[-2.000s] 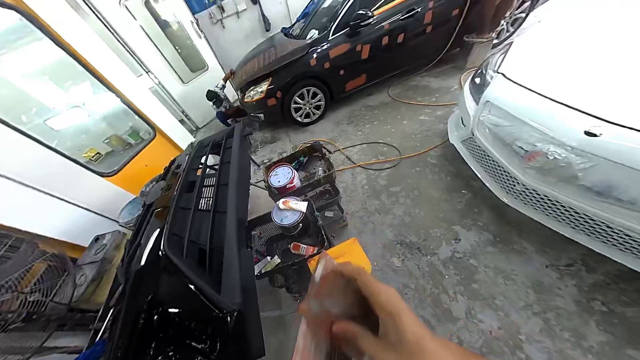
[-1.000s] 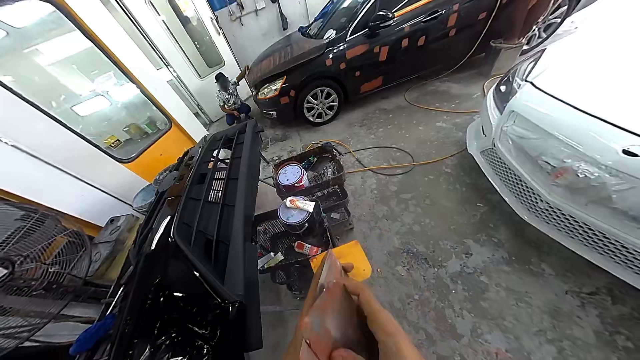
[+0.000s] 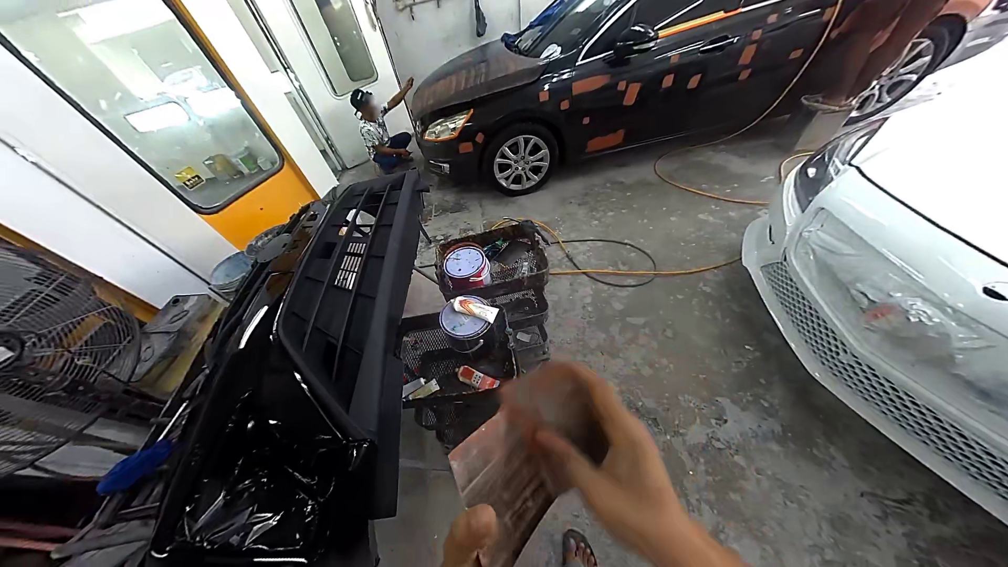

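Observation:
A flat, dusty brown sheet (image 3: 504, 480), perhaps sandpaper, is in both my hands at the lower middle. My left hand (image 3: 470, 535) shows mostly its thumb, pressed on the sheet's lower left edge. Fingers and thumb of my right hand (image 3: 622, 449) curl around the sheet's upper right part, blurred. Beyond them stands a black mesh cart (image 3: 529, 303) with a paint can (image 3: 466, 266), a second lidded can (image 3: 465, 324) with a white-and-orange tube (image 3: 476, 309) on it, and a red-and-white tube (image 3: 477, 378) lower down.
A black car bumper (image 3: 386, 315) stands at left, beside a wire-guarded fan (image 3: 71, 346). A white car (image 3: 890, 315) is at right. A person (image 3: 382, 130) crouches by a black car (image 3: 598, 102) with orange-brown patches. Hoses (image 3: 654, 272) lie on the floor. A sandalled foot (image 3: 579, 549) shows below.
My right hand has moved up along the sheet. A yellow flat thing, seen just beyond my hands in both earlier frames, no longer shows. More of my left hand's thumb is in view.

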